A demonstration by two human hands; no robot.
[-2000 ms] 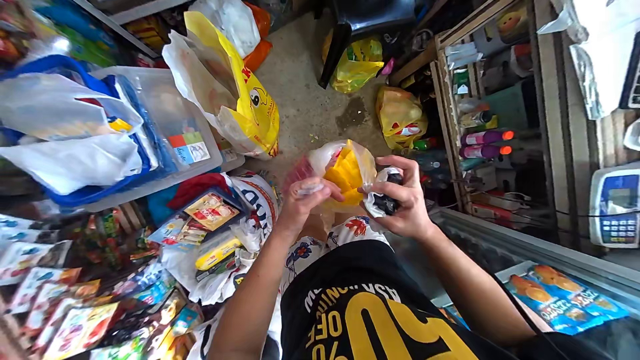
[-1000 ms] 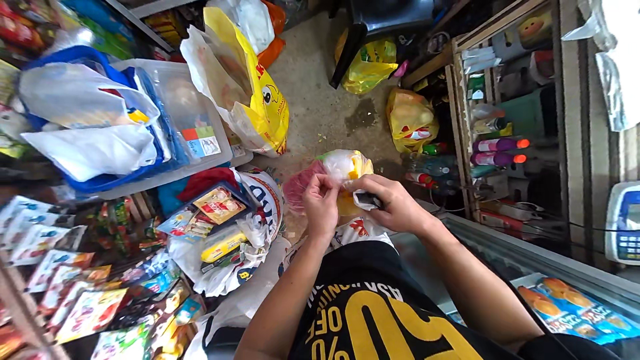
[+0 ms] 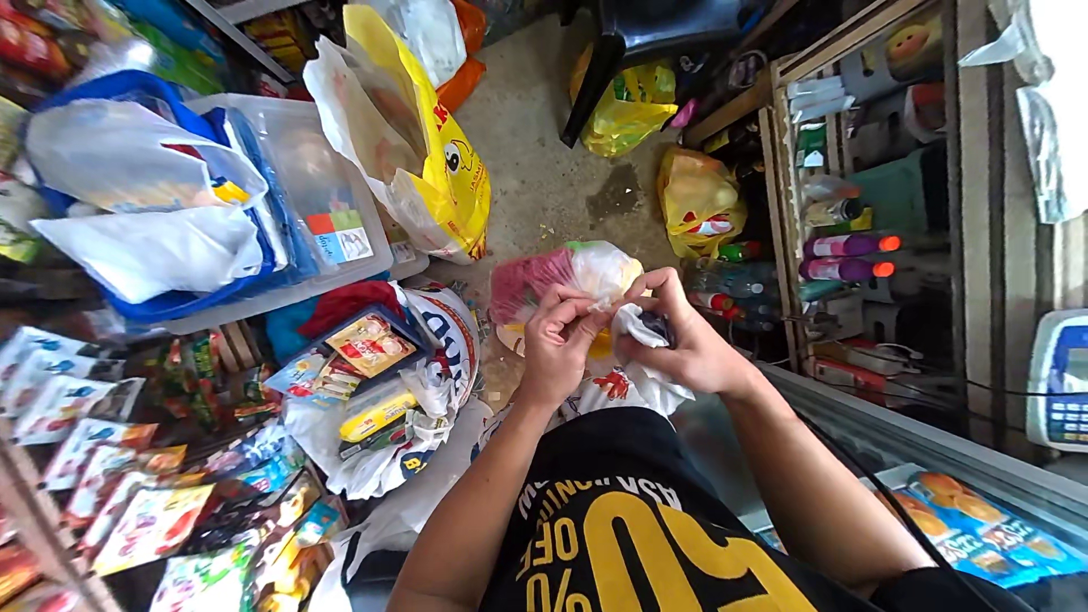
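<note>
Both my hands meet in front of my lap at the gathered part of a thin plastic bag [image 3: 602, 270] with pink, white and yellow contents. My left hand [image 3: 557, 344] pinches the gathered plastic between thumb and fingers. Close beside it, my right hand [image 3: 680, 340] has its index finger at the same plastic, while its other fingers hold a crumpled white-and-dark plastic piece [image 3: 643, 326]. Part of something yellow shows below my fingers. The bag's lower part is hidden behind my hands.
A large yellow-and-white plastic bag [image 3: 459, 183] stands ahead left, near a blue basket [image 3: 149, 302] on a clear bin [image 3: 374, 229]. A tied yellow bag [image 3: 701, 200] lies on the floor by wooden shelves [image 3: 778, 229]. A glass-topped case [image 3: 918, 442] runs along the right; packets hang at left.
Two seconds ago my hands were apart with the bag's yellow contents showing between them. They have come together at its gathered plastic, and the pink part now shows to the left.
</note>
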